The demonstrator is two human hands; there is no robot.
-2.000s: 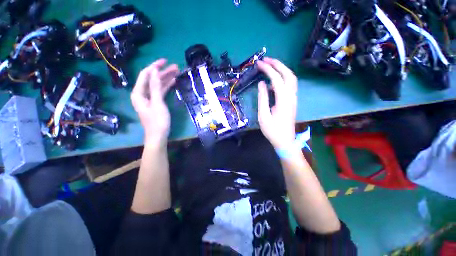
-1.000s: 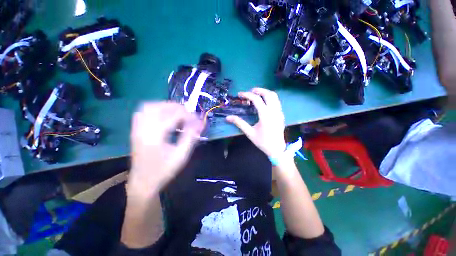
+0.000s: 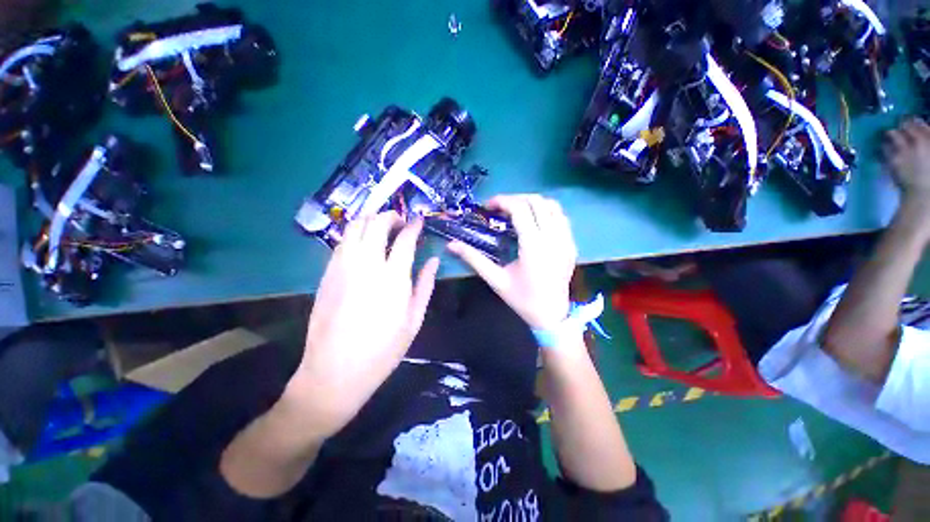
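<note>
A black housing assembly (image 3: 342, 189) lies tilted on the green bench in front of me, its round black end part (image 3: 450, 117) pointing up and right. A white flat ribbon cable (image 3: 400, 174) runs across it. My left hand (image 3: 369, 296) is at the housing's near edge, fingertips on or just over it; they hide that edge, and a grip cannot be made out. My right hand (image 3: 531, 253), with a light-blue wrist strap (image 3: 571, 322), holds the black side arm (image 3: 477, 238) between thumb and fingers.
Similar units with ribbon cables lie at the left (image 3: 189, 71) and at the upper right (image 3: 704, 122). The bench's front edge (image 3: 653, 252) is close to my hands. Another person's arm (image 3: 867, 296) is at the right, near a red stool (image 3: 693, 352). An open cardboard box (image 3: 194, 359) is below the bench.
The housing has turned from nearly upright to a slant. My left hand came in from beside it, passed blurred over it and is now at its near edge. My right hand closed on the side arm.
</note>
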